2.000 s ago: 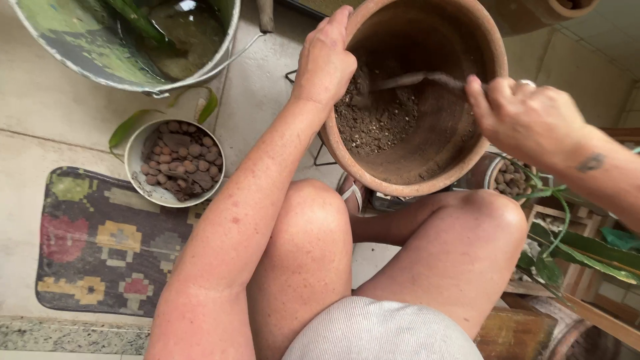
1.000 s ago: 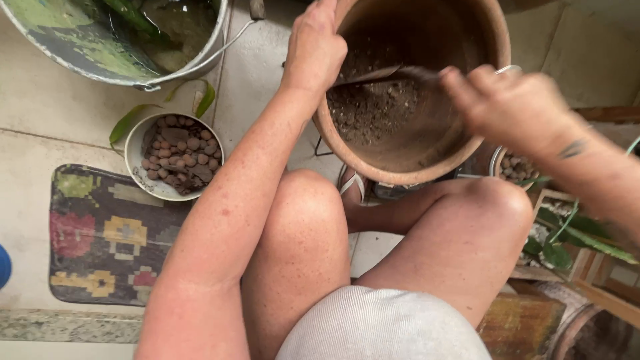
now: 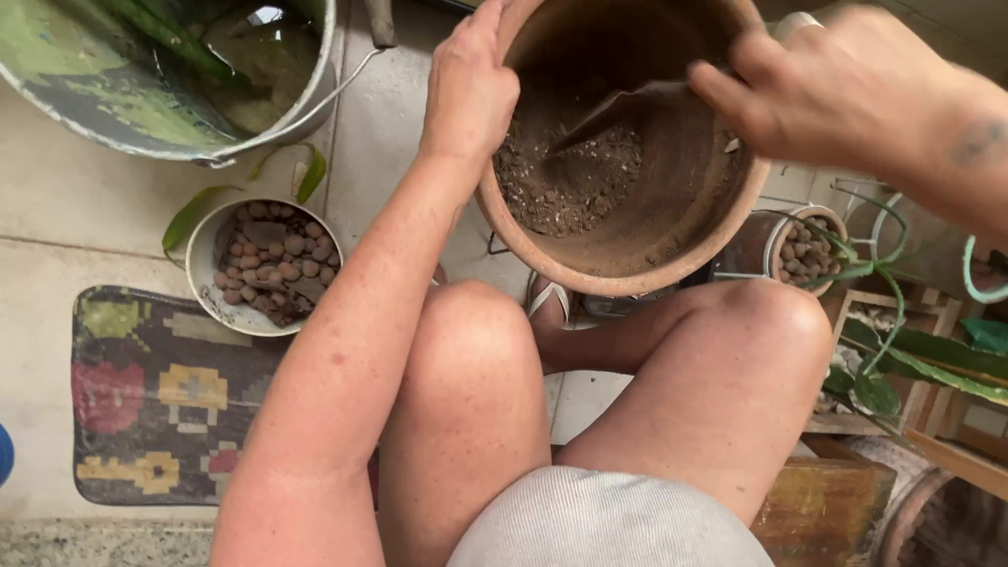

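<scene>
A large terracotta pot (image 3: 622, 282) stands tilted in front of my knees, its mouth facing me. Loose dark soil (image 3: 579, 185) lies inside against its left and lower wall. My left hand (image 3: 472, 87) grips the rim at the upper left. My right hand (image 3: 819, 90), blurred, is over the right side of the pot and holds a thin hand tool (image 3: 602, 114), probably a small trowel; its dark blade reaches down to the soil. The tool's handle is hidden by my fingers.
At upper left stands a metal bucket (image 3: 315, 118) with water and green leaves. Below it are a white bowl of clay pebbles (image 3: 276, 256) and a patterned mat (image 3: 150, 394). Potted plants, a small pot of pebbles (image 3: 807, 250) and a wooden crate (image 3: 929, 315) are at right.
The tool's blade has shifted and now slants down into the soil. My right hand has kept moving over the pot's right side; my left hand stays on the rim.
</scene>
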